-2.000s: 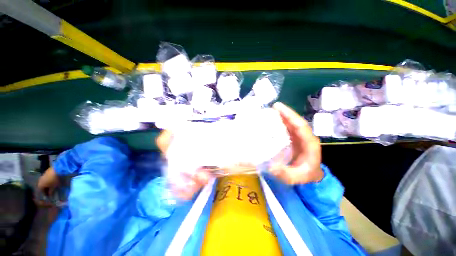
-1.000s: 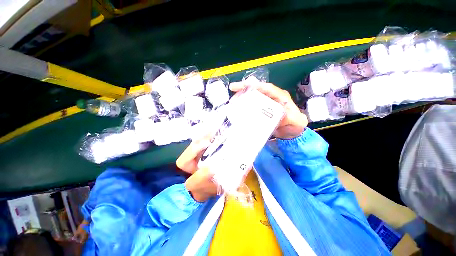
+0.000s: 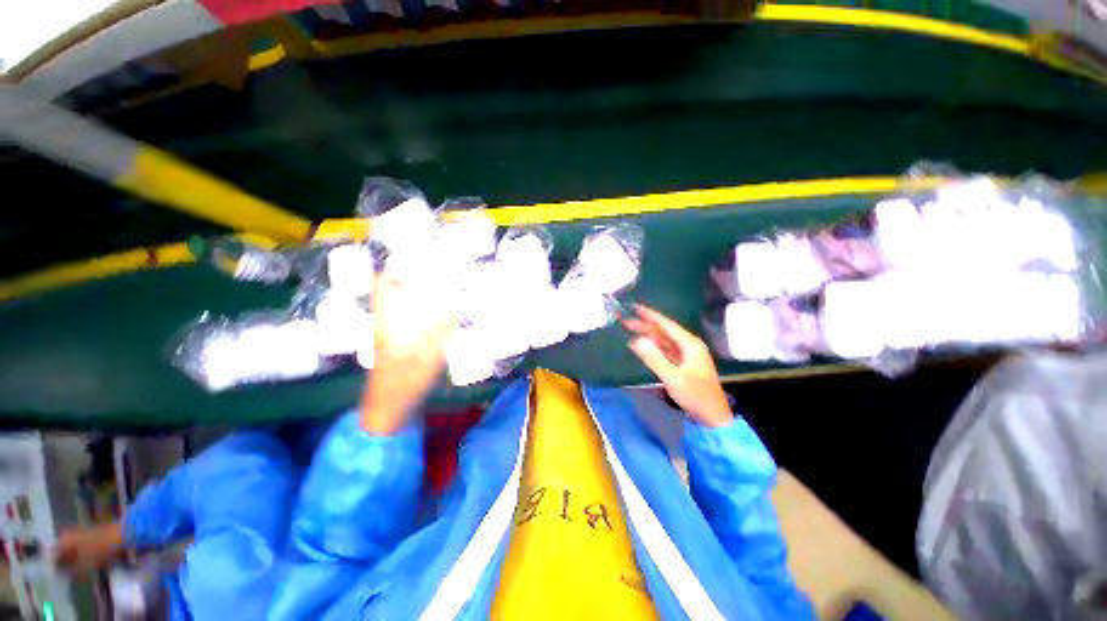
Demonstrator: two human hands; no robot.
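Observation:
Overexposed white bagged units lie in a loose pile on the green belt in front of me, clear film sticking out around them. My left hand is over the pile's middle, fingers blurred into the white glare; whether it grips a unit cannot be told. My right hand is empty, fingers apart, just right of the pile and not touching it. A neater double row of bagged units with purple-grey parts lies at the right.
A clear bottle with a green cap lies at the pile's far left. Yellow strips edge the belt. A blue-clad person is at left, and a pale grey sleeve at right. A grey and yellow post stands upper left.
The white pack is no longer between my hands. My left hand has moved forward and left over the pile; my right hand has let go and moved down, fingers apart.

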